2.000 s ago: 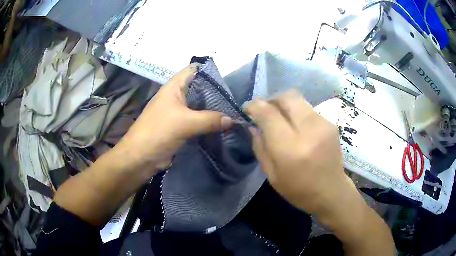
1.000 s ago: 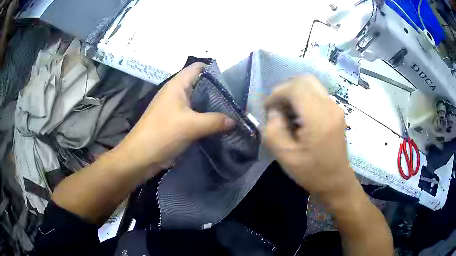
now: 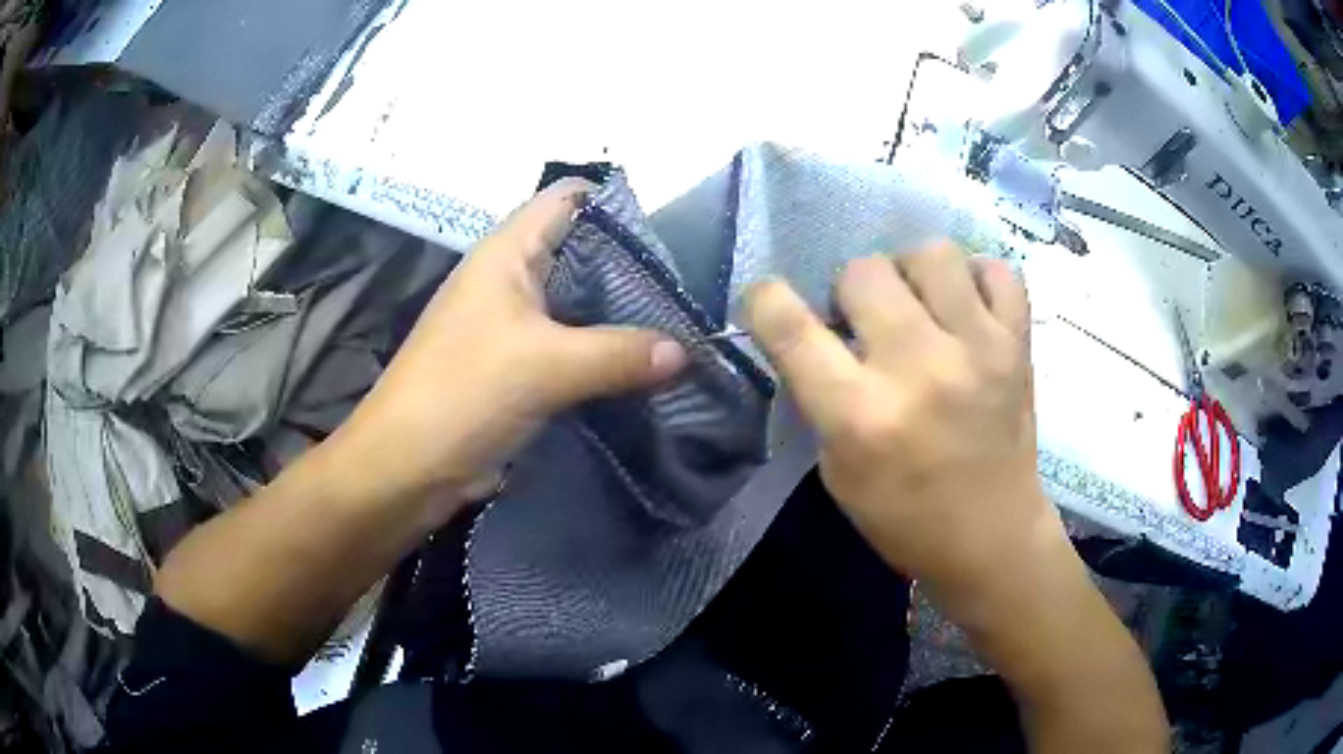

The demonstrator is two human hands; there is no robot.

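A dark garment piece (image 3: 589,516) with a grey finely striped reverse and whitish overlocked edges hangs over the near table edge and my lap. My left hand (image 3: 508,339) grips its upper part, thumb on the striped layer beside a narrow dark seam edge (image 3: 648,273). My right hand (image 3: 921,390) is closed around a small tool, mostly hidden in the fingers. Its thin light tip (image 3: 732,335) points left and meets the seam edge near my left thumb. I cannot tell if the tip is under a stitch.
The white sewing machine (image 3: 1200,162) stands at the upper right of the white table (image 3: 589,74). Red-handled scissors (image 3: 1206,457) lie at its right part. Crumpled beige-grey fabric (image 3: 162,354) hangs at left. Grey fabric (image 3: 236,59) lies at the table's upper left.
My right hand has been moving beside the seam; its fingers are now more spread, with the thin tip at the seam. My left hand keeps its grip, with little movement.
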